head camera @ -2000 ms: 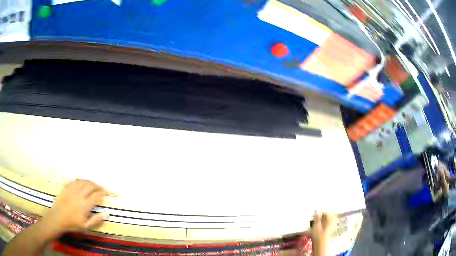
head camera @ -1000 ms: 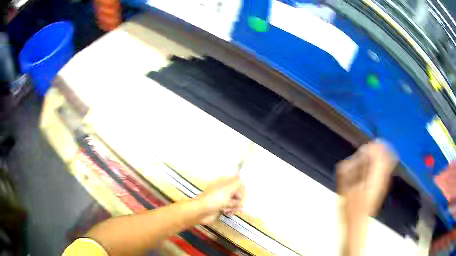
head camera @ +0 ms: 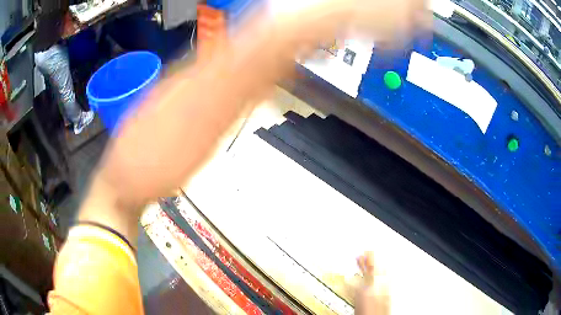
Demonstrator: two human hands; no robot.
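Observation:
A wide pile of black strips [head camera: 400,184] with a stepped left end lies along the back of the cream cutting board [head camera: 230,194]. My left arm crosses the upper left of the view. My left hand [head camera: 393,21] is blurred at the top edge, in front of the blue beam. My right hand [head camera: 369,289] is blurred and cut off at the bottom edge, low over the board. I cannot tell whether either hand holds anything. A thin dark line with a pale stripe [head camera: 335,301], possibly the die's edge, runs beside my right hand.
The blue beam [head camera: 458,126] with green buttons and white papers stands behind the pile. The worn red front ledge [head camera: 212,271] carries thin black lengths. A blue tub [head camera: 126,77] stands beyond the board's left end. A person's legs [head camera: 61,83] show at the far left.
The view has swung left towards the tub. My left hand has moved from the front of the board up to the beam. My right hand has moved from the pile to the bottom edge.

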